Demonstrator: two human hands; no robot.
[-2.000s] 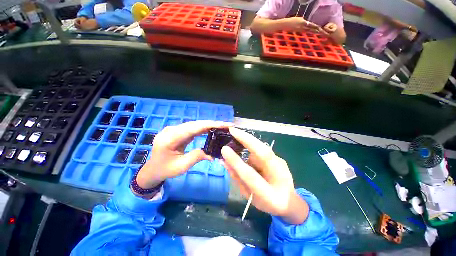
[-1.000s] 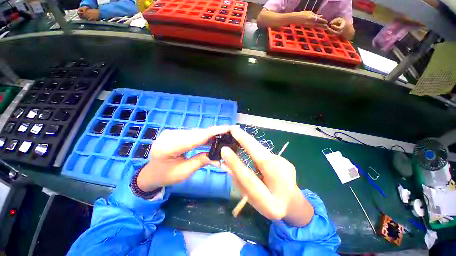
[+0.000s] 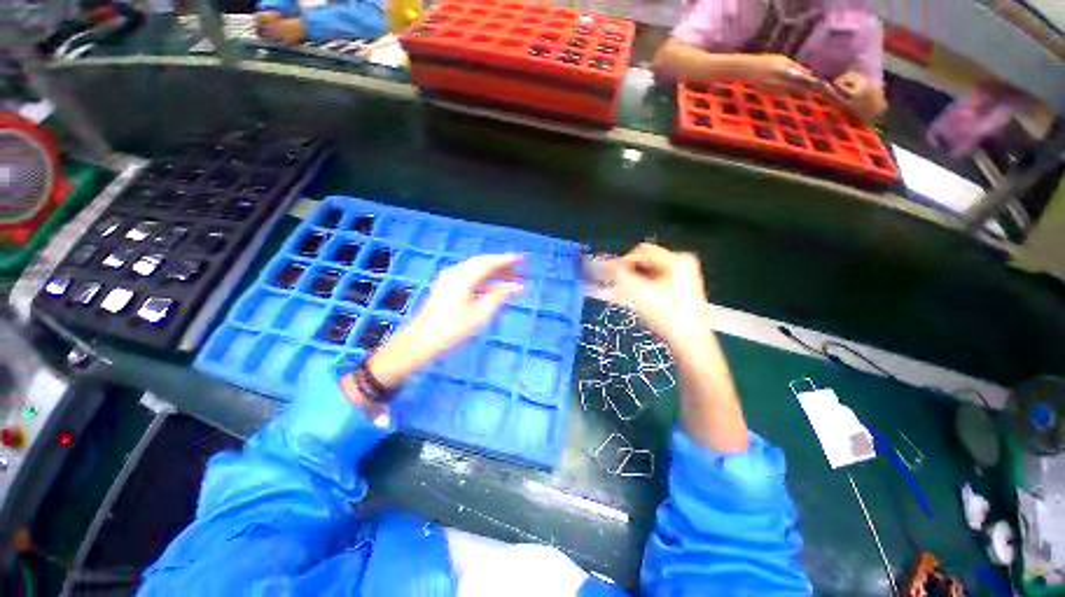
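My left hand (image 3: 461, 306) is above the blue tray (image 3: 563, 385), its thumb and fingers spread around a faint dark blur; whether it holds something cannot be told. My right hand (image 3: 663, 286) is past the tray's back right corner, its fingertips pinched on a small dark blurred piece (image 3: 598, 271). The tray has dark square units (image 3: 346, 327) in its left and back pockets. Thin square frames (image 3: 625, 356) lie loose right of the tray. The pale stick is not visible.
A black tray (image 3: 187, 251) with dark and white squares is at left. A white card (image 3: 832, 422), a blue tool (image 3: 902, 469), a thin rod (image 3: 870, 519) and an orange block (image 3: 932, 576) lie at right. Red trays (image 3: 514, 88) and a person's hands (image 3: 858, 91) are opposite.
My hands have moved apart and forward, my right hand away to the right. The dark unit is no longer held between them. The view has shifted, showing more frames and tray pockets.
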